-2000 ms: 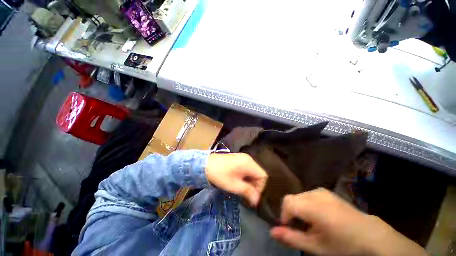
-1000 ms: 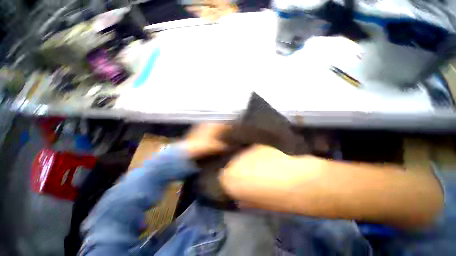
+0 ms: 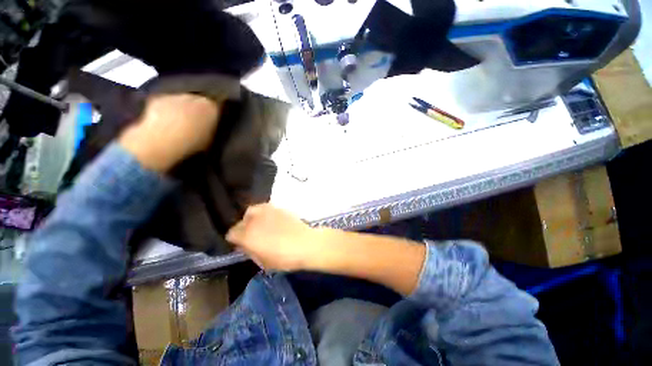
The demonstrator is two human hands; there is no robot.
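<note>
The dark brown-black garment piece [image 3: 247, 146] lies over the left part of the white table, left of the needle area, and rises towards the upper left. My left hand [image 3: 175, 129] is closed on its upper part and is slightly blurred. My right hand [image 3: 268, 236] pinches its lower edge near the table's front edge. The white sewing machine [image 3: 472, 50] with a blue stripe stands behind. Its presser foot and needle [image 3: 332, 104] are right of the cloth, not touching it.
Yellow-handled snips [image 3: 437, 113] lie on the table right of the needle. A black cloth scrap [image 3: 415, 36] hangs over the machine head. Cardboard cartons [image 3: 579, 214] stand under the table at right and at left [image 3: 179, 307]. A blue crate rim [image 3: 618, 307] shows at lower right.
The garment has moved from above the lap up onto the table at left, with both hands on it. The view has turned right, bringing the machine into the middle.
</note>
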